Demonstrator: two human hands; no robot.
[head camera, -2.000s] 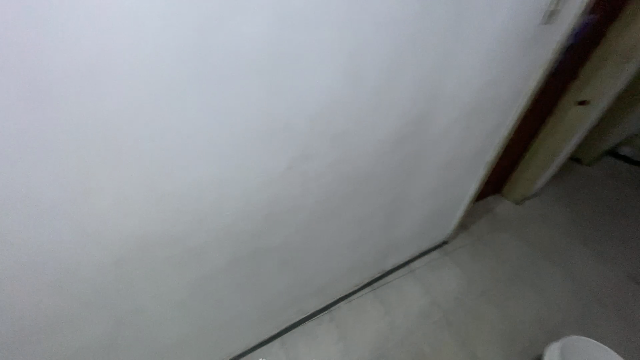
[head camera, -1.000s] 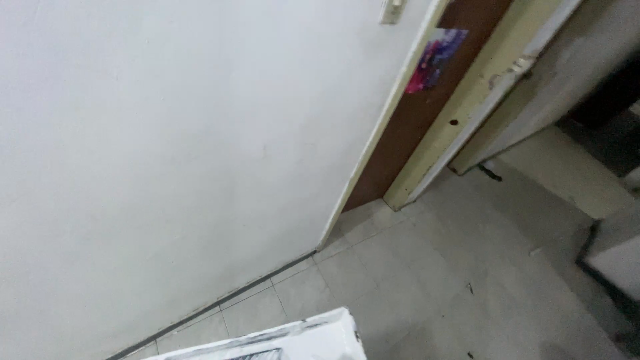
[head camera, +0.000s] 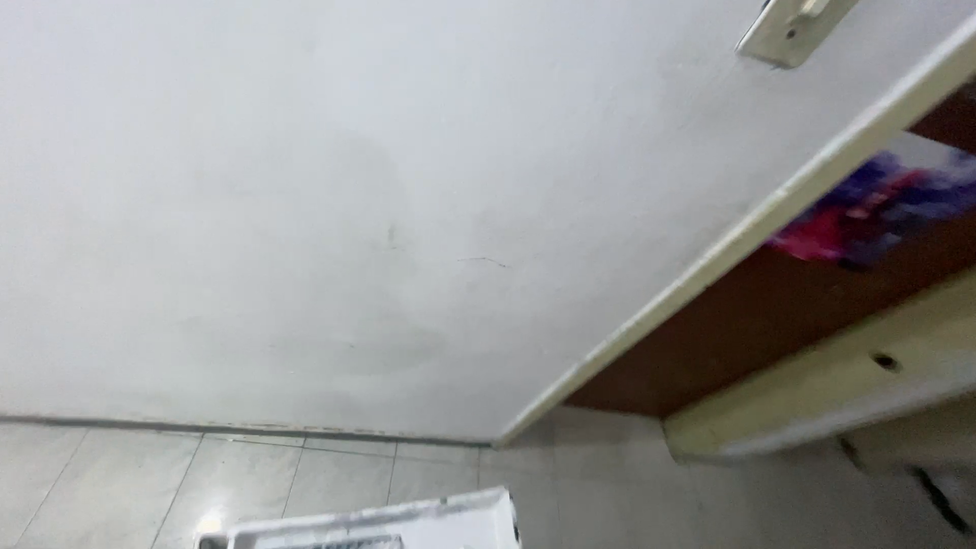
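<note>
Neither of my hands shows in the head view. At the bottom edge, a white tray (head camera: 457, 521), which looks like a paint tray, is partly in view, with dark smudges along its rim and a ridged grey part inside. Whether a hand holds it or it rests on something is hidden below the frame. A white painted wall (head camera: 343, 229) with faint marks and a thin dark line fills most of the view.
A light switch plate (head camera: 785, 34) is on the wall at the upper right. Beside the wall's edge stands a brown door (head camera: 709, 335) bearing a colourful picture (head camera: 862, 213), with a cream door frame (head camera: 762, 396). Pale floor tiles (head camera: 244, 473) run along the wall's foot.
The view has swung across the wall and doorway. The tray at the bottom edge was also there one second ago; two seconds ago only a white rounded edge showed at the bottom right.
</note>
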